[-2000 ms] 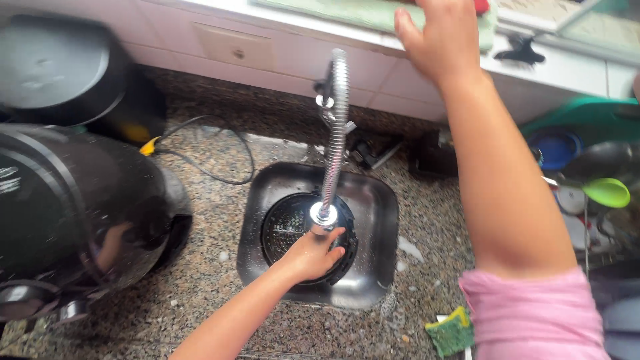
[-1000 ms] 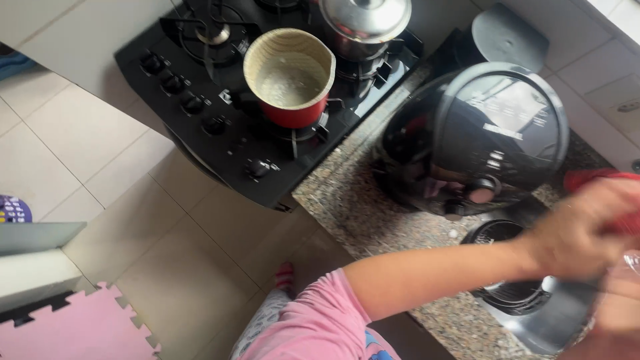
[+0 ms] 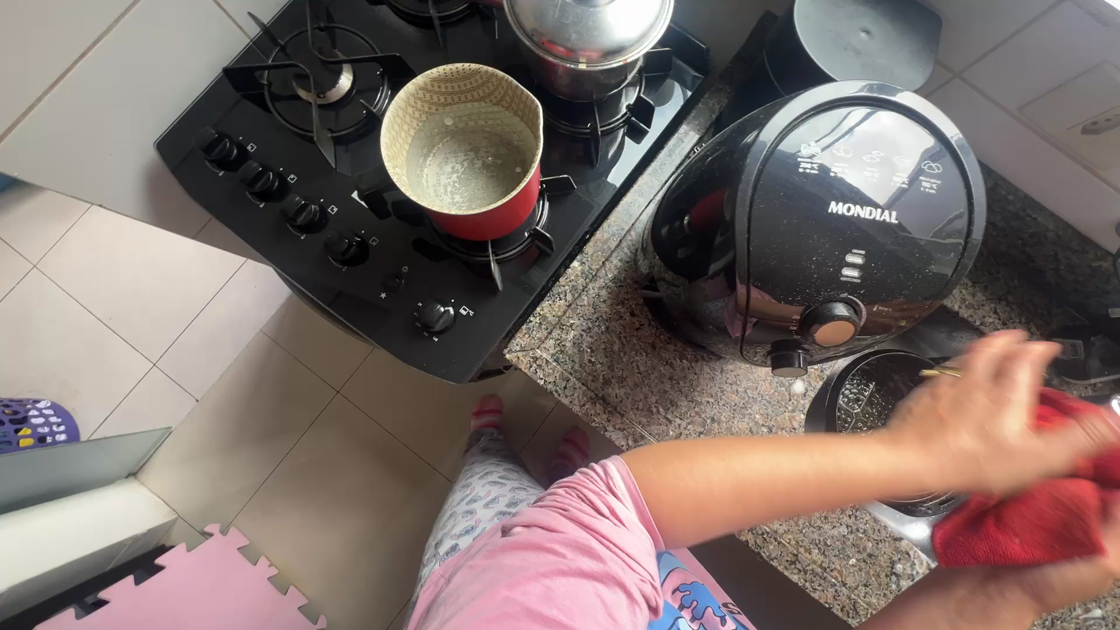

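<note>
My left hand [image 3: 980,420], blurred by motion, lies against a red cloth [image 3: 1024,525], its raised fingers apart. From below, my right hand [image 3: 1015,595] holds the cloth; its fingers are mostly hidden. Beneath the left forearm, a round black basket or pan [image 3: 866,402] with a wet-looking inside shows in part. The metal sink rim [image 3: 906,529] appears below it. A black Mondial air fryer [image 3: 822,219] stands on the granite counter, beyond my left arm.
On the black gas cooktop [image 3: 376,262] are a red saucepan [image 3: 494,219] holding cloudy liquid and a lidded metal pot [image 3: 586,52]. A black canister [image 3: 866,44] stands behind the air fryer. Pink foam mat [image 3: 210,586] and a purple perforated basket [image 3: 35,424] are at the lower left.
Two seconds ago one hand was in the sink under the faucet and the other reached up toward the ledge. Now both are at the red cloth. The view has swung toward the stove.
</note>
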